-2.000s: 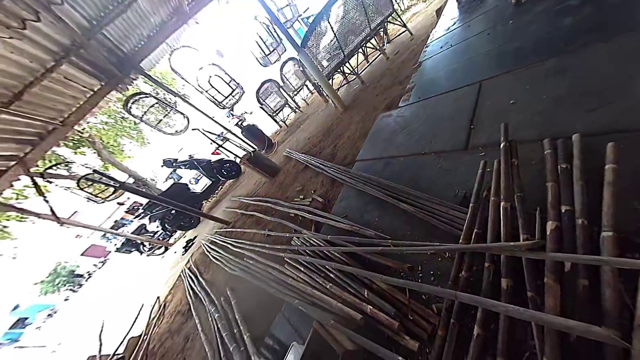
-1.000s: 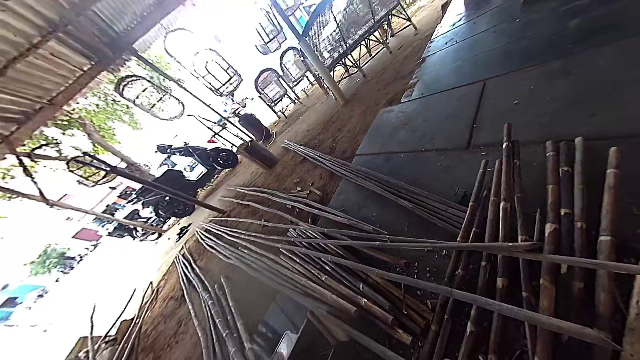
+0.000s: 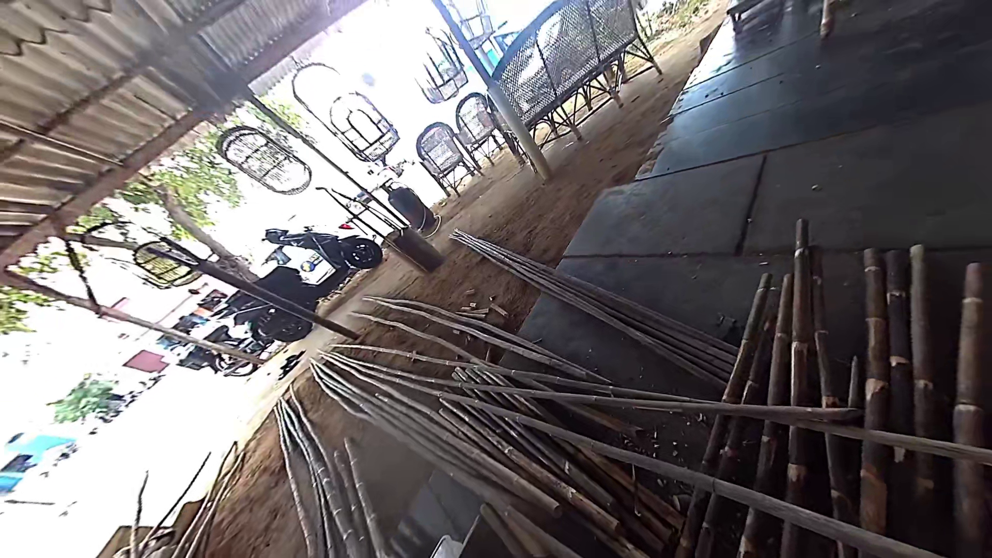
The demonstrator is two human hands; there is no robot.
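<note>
Neither of my hands shows in the head view. A spread of long cane poles (image 3: 496, 457) lies fanned over the floor at the lower middle. At the right, several thicker, dark, jointed canes (image 3: 876, 380) lie with their ends pointing up the view, and two long pale poles (image 3: 697, 484) cross over them. Another bundle of thin poles (image 3: 589, 298) rests partly on the dark slabs and partly over the dirt. What holds or touches the near ends of the poles is out of view.
Dark stone slabs (image 3: 852, 178) border a dirt strip (image 3: 589, 194). A post (image 3: 515, 128), woven cane chairs (image 3: 442, 151), a wicker sofa (image 3: 566, 62), a scooter (image 3: 325, 252) and a metal drum (image 3: 415, 209) stand beyond. Corrugated roofing (image 3: 101, 85) hangs overhead; the view is tilted.
</note>
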